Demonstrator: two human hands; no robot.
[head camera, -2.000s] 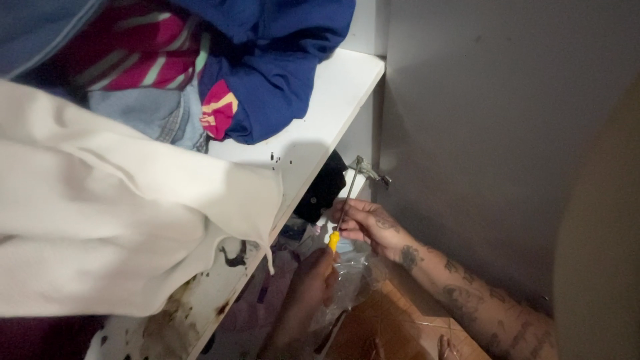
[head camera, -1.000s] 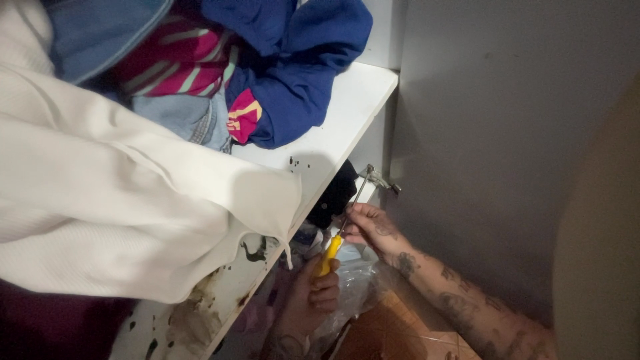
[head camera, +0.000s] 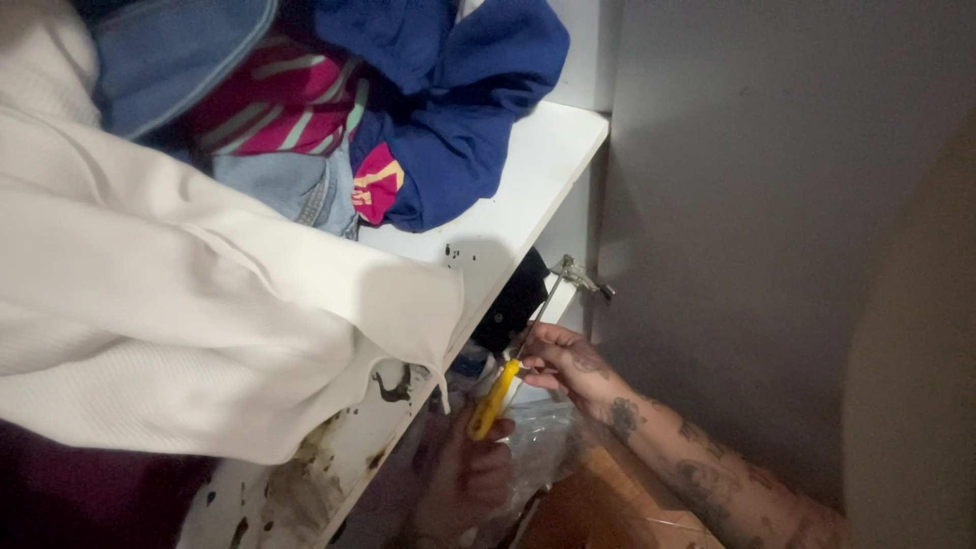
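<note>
A screwdriver with a yellow handle (head camera: 496, 400) and a long metal shaft slants up to a metal cabinet hinge (head camera: 581, 277) at the edge of a white panel. My left hand (head camera: 476, 469), dim and blurred, is around the lower end of the handle. My tattooed right hand (head camera: 568, 362) reaches in from the lower right, its fingertips at the shaft just above the handle. The tip meets the near end of the hinge; the exact contact is too small to tell.
A stained white shelf (head camera: 560, 145) carries a cream ribbed garment (head camera: 191, 305), a navy garment (head camera: 465, 137) and denim. Below it lie a black cloth (head camera: 515, 305) and clear plastic (head camera: 541, 435). A grey wall (head camera: 732, 229) stands at right, with tiled floor (head camera: 610, 496) below.
The screwdriver stays at the hinge. My left hand's fingers have shifted on the handle, now lower than a second ago. My right hand stays by the shaft.
</note>
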